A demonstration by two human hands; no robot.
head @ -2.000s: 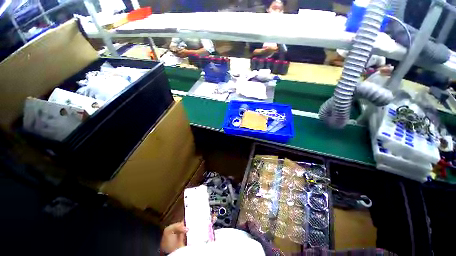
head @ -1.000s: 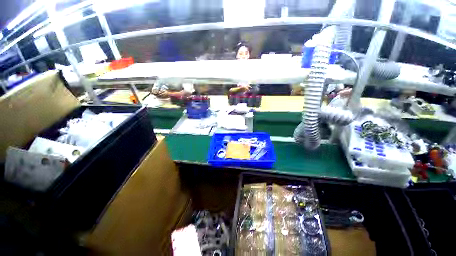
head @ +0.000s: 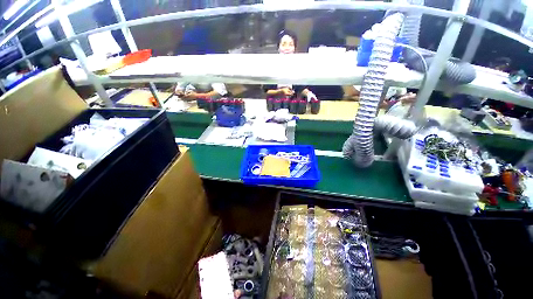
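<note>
A smartphone [head: 215,277] with a bright white screen and pinkish edge stands at the lower edge of the picture, its bottom cut off. It overlaps the left side of a heap of grey moulded parts [head: 245,257], some with ring ends. A small pinkish spot shows by its lower right edge; I cannot tell if it is a fingertip. Neither of my hands shows clearly. Right of the heap, a clear blister tray [head: 310,257] with shiny rings and coiled wires sits in a black crate.
Cardboard flaps [head: 158,228] and a raised black crate [head: 117,175] of white wrapped parts are at left. A blue bin [head: 280,182] sits on the green belt [head: 362,187]. A ribbed hose [head: 369,99] hangs beside stacked white trays [head: 444,187]. Black cables [head: 391,246] lie at right. People sit across the belt.
The view has tilted up since the oldest frame, then slightly down. The hand and white sleeve seen by the phone at first have dropped out of the picture; the phone sits lower.
</note>
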